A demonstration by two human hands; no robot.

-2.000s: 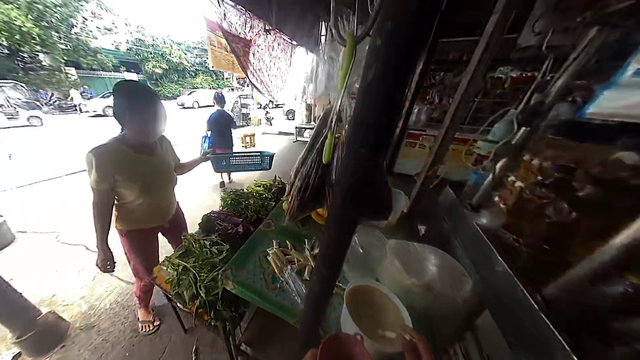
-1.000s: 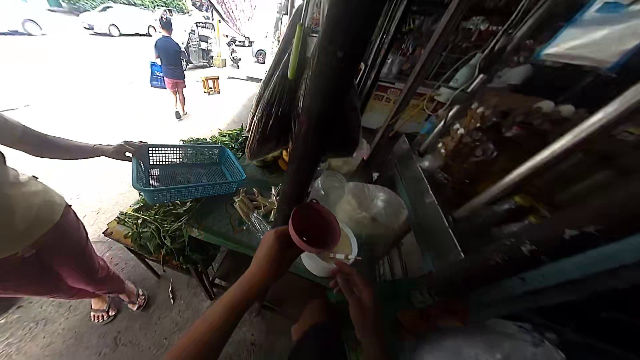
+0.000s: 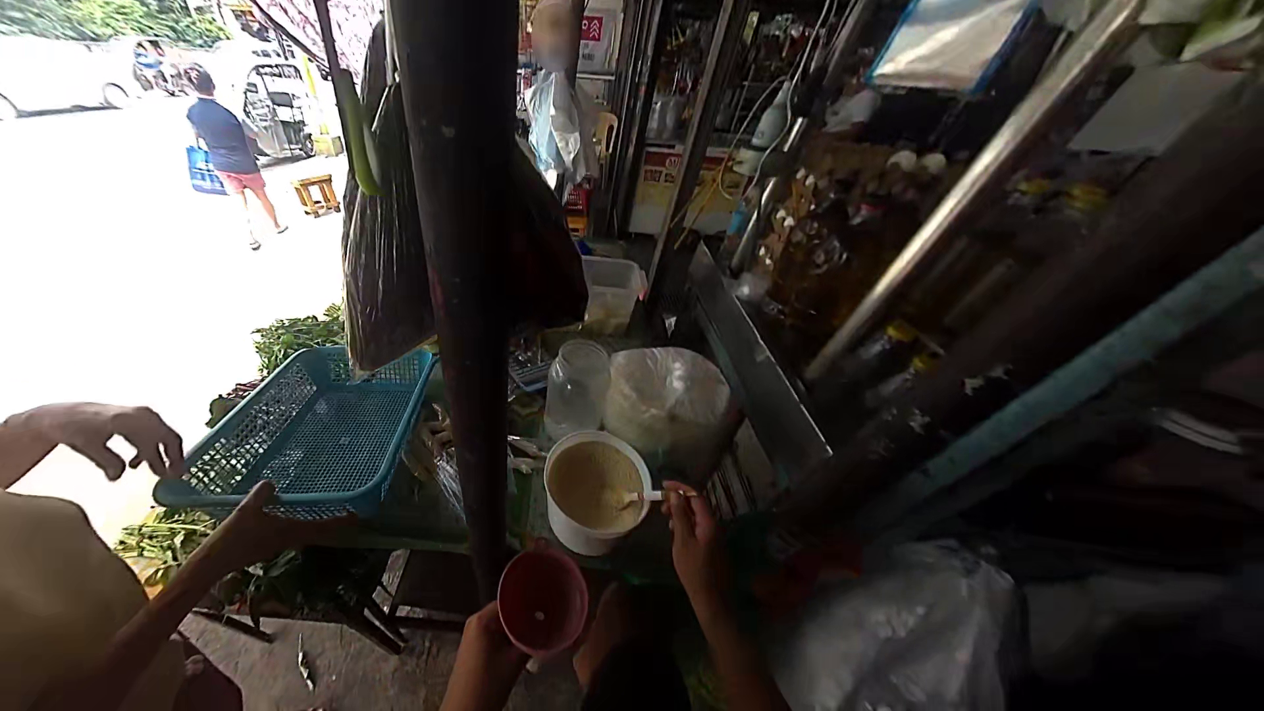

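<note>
My left hand (image 3: 491, 647) holds a red plastic cup (image 3: 542, 602) near the bottom middle; its mouth faces me and a small pale spot shows inside. My right hand (image 3: 695, 523) grips a white spoon (image 3: 647, 496), whose tip rests in tan, grainy or powdery contents in a white plastic tub (image 3: 576, 533). The tub stands on the green table just beyond the cup. Behind it are a clear plastic jar (image 3: 578, 388) and a clear plastic bag (image 3: 671, 400) with pale contents.
A dark post (image 3: 464, 296) rises between my hands and a blue plastic basket (image 3: 286, 425). Another person's hands (image 3: 114, 434) are at that basket, left. Leafy greens (image 3: 296, 338) lie beyond it. A dark plastic bag (image 3: 387, 237) hangs by the post; a metal pole (image 3: 987, 168) slants at right.
My left hand and the red cup have moved from over the tub to its near side. The other person's blue basket is now at the table's left side. The view has turned right.
</note>
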